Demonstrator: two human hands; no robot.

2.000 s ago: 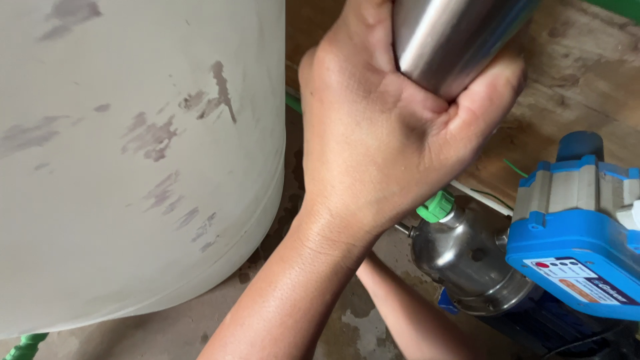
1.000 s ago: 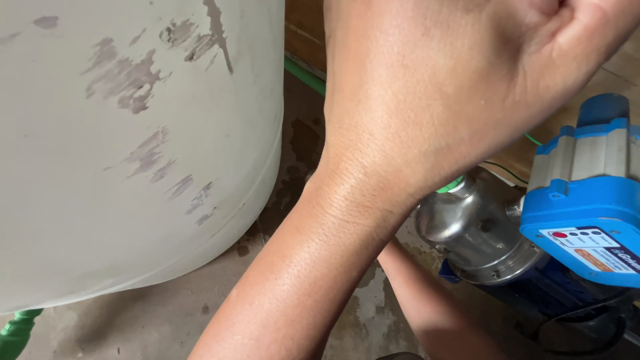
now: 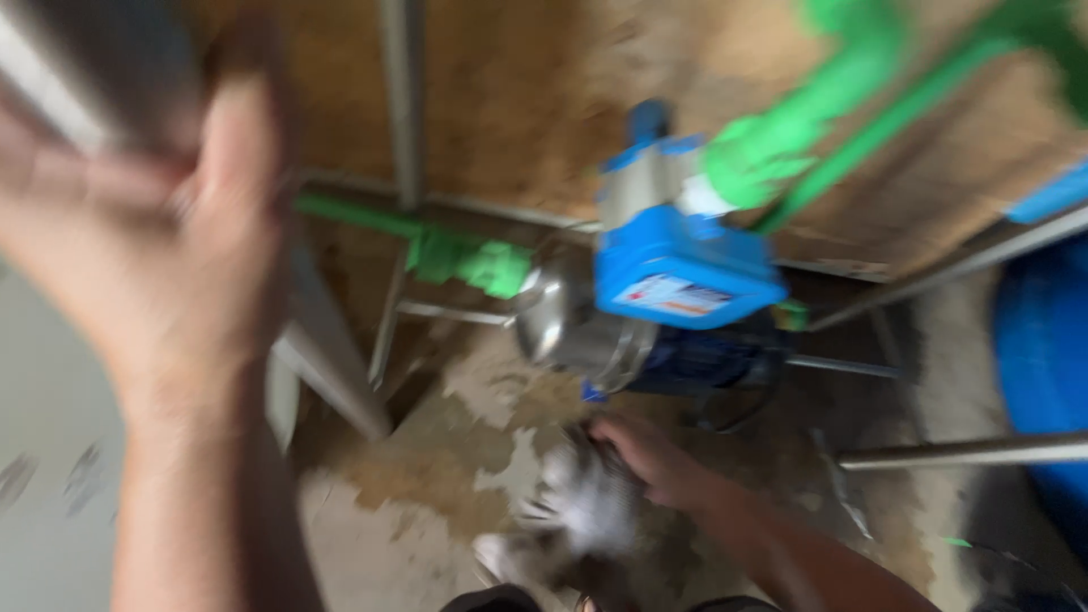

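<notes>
At the upper left, my left hand [image 3: 161,204] is wrapped around a metal cylinder [image 3: 93,76], whose upper part lies outside the view. Low in the middle, my right hand [image 3: 637,459] grips a pale, dirt-stained cloth or glove [image 3: 586,501] that hangs over the floor; blur hides its exact kind. Above the right hand sits a pump with a stainless steel head [image 3: 552,319] and a dark blue motor body [image 3: 714,361]. A bright blue control box [image 3: 688,268] bearing a label is mounted over it, joined to green pipe fittings [image 3: 756,157].
A pale tank [image 3: 51,459] stands at the left. Thin metal frame bars [image 3: 405,102] cross before a brown wall. A green pipe [image 3: 357,214] runs into the pump's left end. A blue barrel [image 3: 1045,340] is at the right. The concrete floor [image 3: 382,544] is stained.
The view has swung widely to the right. My right hand and the cloth or glove in it have come into sight. My left hand still holds the metal cylinder.
</notes>
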